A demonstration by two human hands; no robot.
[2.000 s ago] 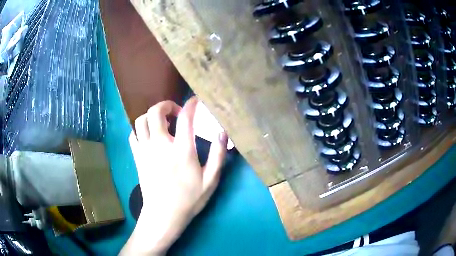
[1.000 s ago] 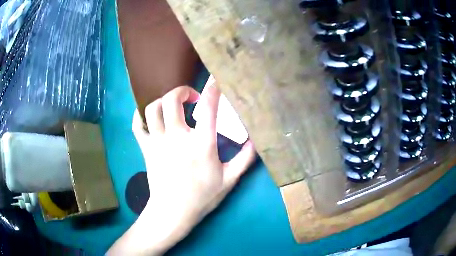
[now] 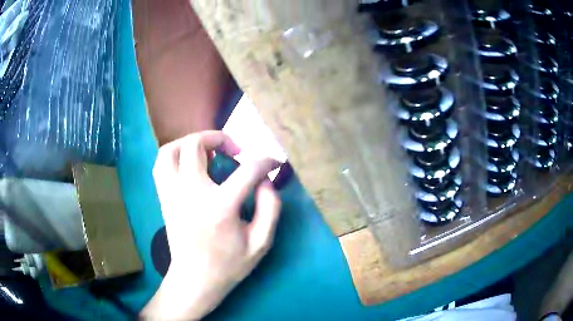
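Observation:
My left hand [image 3: 213,207] reaches in from the lower left, palm down. Its index finger and thumb close on the lower corner of a flat white card or small box [image 3: 249,128], which lies partly under the side of a worn tan board [image 3: 276,94]. The other fingers are curled. A clear plastic tray [image 3: 402,251] lies on the board. Glossy black round parts [image 3: 433,135] stand in its rows. My right hand is not in view.
A brown panel [image 3: 179,75] stands left of the board. Stacked clear trays [image 3: 78,81] are at the far left. Below them is a small carton [image 3: 110,219] with a large white container [image 3: 41,213] and a yellow item [image 3: 61,269]. A dark round spot [image 3: 161,252] is beside my left wrist.
The view shifted right, then partly back left. My index finger has bent, bringing its tip close to the thumb at the white item's corner. More of the white item's upper part shows.

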